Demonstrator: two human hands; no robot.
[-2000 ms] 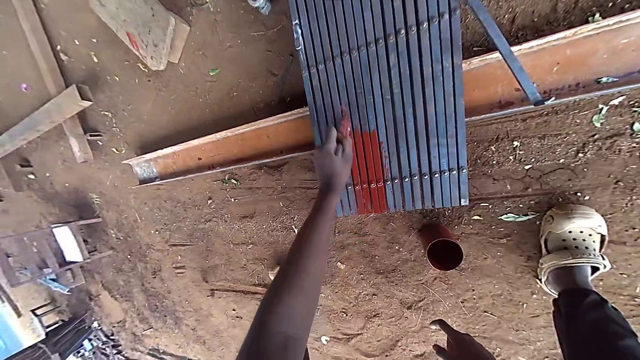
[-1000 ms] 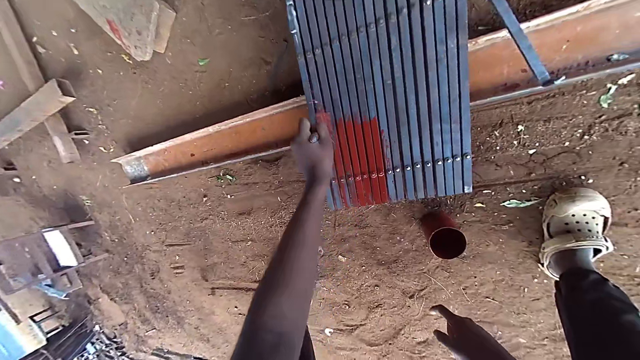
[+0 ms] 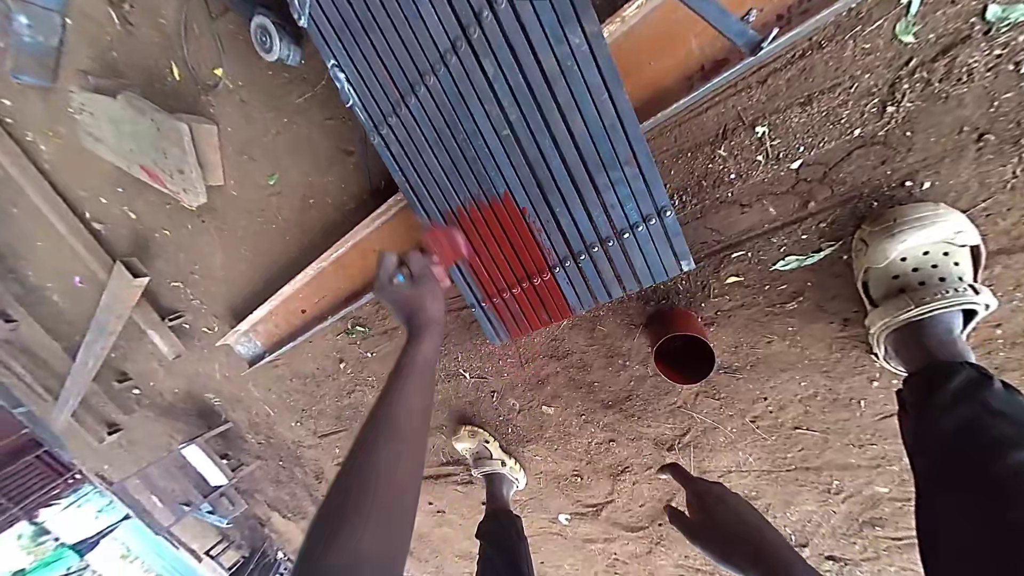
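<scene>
A panel of dark steel bars (image 3: 512, 120), set side by side with rows of rivets, has a wet-looking red patch (image 3: 512, 264) at its lower left end. My left hand (image 3: 412, 292) is closed around a paintbrush whose blurred red head (image 3: 446, 244) is at the panel's left edge, beside the patch; whether it touches is unclear. Below the panel, a dark red can (image 3: 682, 352) stands on the soil, its inside dark. My right hand (image 3: 708, 512) holds nothing, fingers apart, low in the view below the can.
The panel lies across an orange-brown steel channel beam (image 3: 336, 272). One clog-shod foot (image 3: 920, 280) is at right, another (image 3: 488, 460) at bottom centre. Wooden boards (image 3: 144, 144), a metal bar (image 3: 100, 344) and a round wheel-like tool part (image 3: 274, 38) lie at left.
The view has turned noticeably. My left hand with the brush has gone from the middle of the red patch to the panel's left edge, and the patch is wider than two seconds ago.
</scene>
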